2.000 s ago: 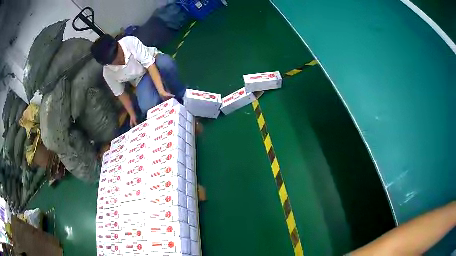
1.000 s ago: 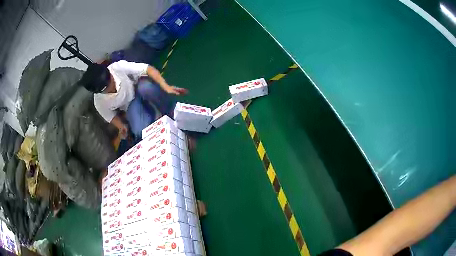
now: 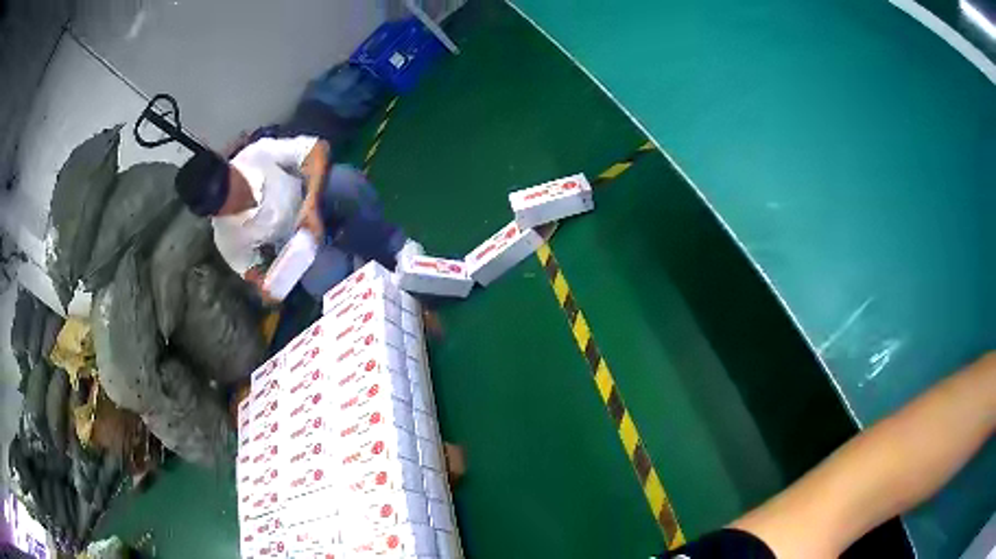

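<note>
Neither of my hands is in the picture. One of my bare forearms, with a black sleeve end, crosses the lower right corner; its hand is cut off by the right edge. The nearest things in front of me are a large stack of white product boxes (image 3: 339, 426) with red print. Three loose groups or boxes lie on the floor beyond it: one near the stack's corner (image 3: 436, 276), one slanted (image 3: 504, 253) and one farther right (image 3: 552, 202). A crouching person (image 3: 268, 207) holds a white box (image 3: 291, 265) in both hands.
The teal bench or belt surface (image 3: 786, 186) fills the right side. Yellow-black tape (image 3: 599, 377) runs over the green floor. Grey-green sacks (image 3: 180, 317), a pallet jack handle (image 3: 161, 122) and a blue crate (image 3: 401, 55) are at the left and back.
The person has drawn their arms in and now holds a white box. The box group near the stack's corner looks smaller. My forearm shows farther into the picture than at first.
</note>
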